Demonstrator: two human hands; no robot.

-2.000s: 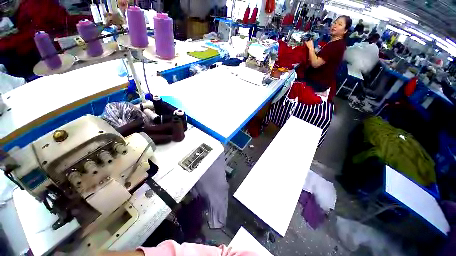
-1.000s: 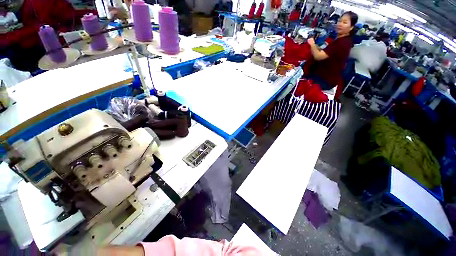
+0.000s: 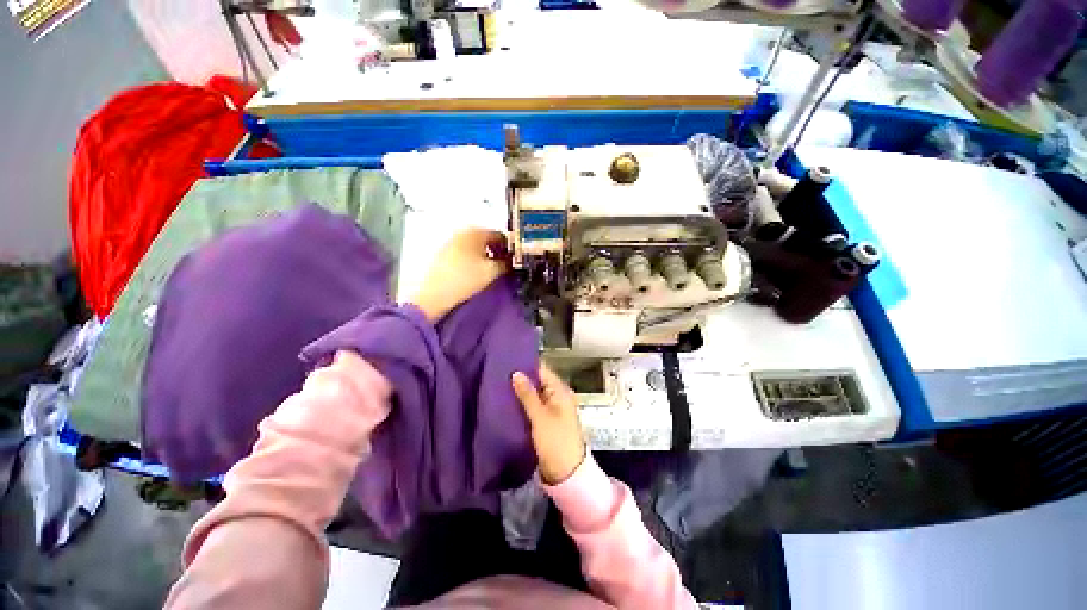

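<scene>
A purple garment piece [image 3: 477, 393] hangs over the table's front edge, with its upper end at the needle area of the cream overlock machine [image 3: 644, 197]. My left hand [image 3: 459, 274] is at the left of the needle area on the fabric, its fingertips close to the presser foot; the cloth also drapes over my left wrist. My right hand [image 3: 551, 417] holds the right edge of the same piece, in front of the machine. The exact finger grip is partly hidden by cloth.
More purple pieces [image 3: 268, 322] lie on the green striped cloth [image 3: 131, 298] at the left, with a red fabric pile [image 3: 143, 179] beyond. White cloth [image 3: 459, 173] lies behind my left hand. Dark thread spools [image 3: 817, 280] and a clear plastic bag [image 3: 719, 173] stand right of the machine.
The view has swung left onto the machine and side table. Both hands are now at the purple piece; before, only a pink sleeve and a blurred part of a hand showed at the bottom.
</scene>
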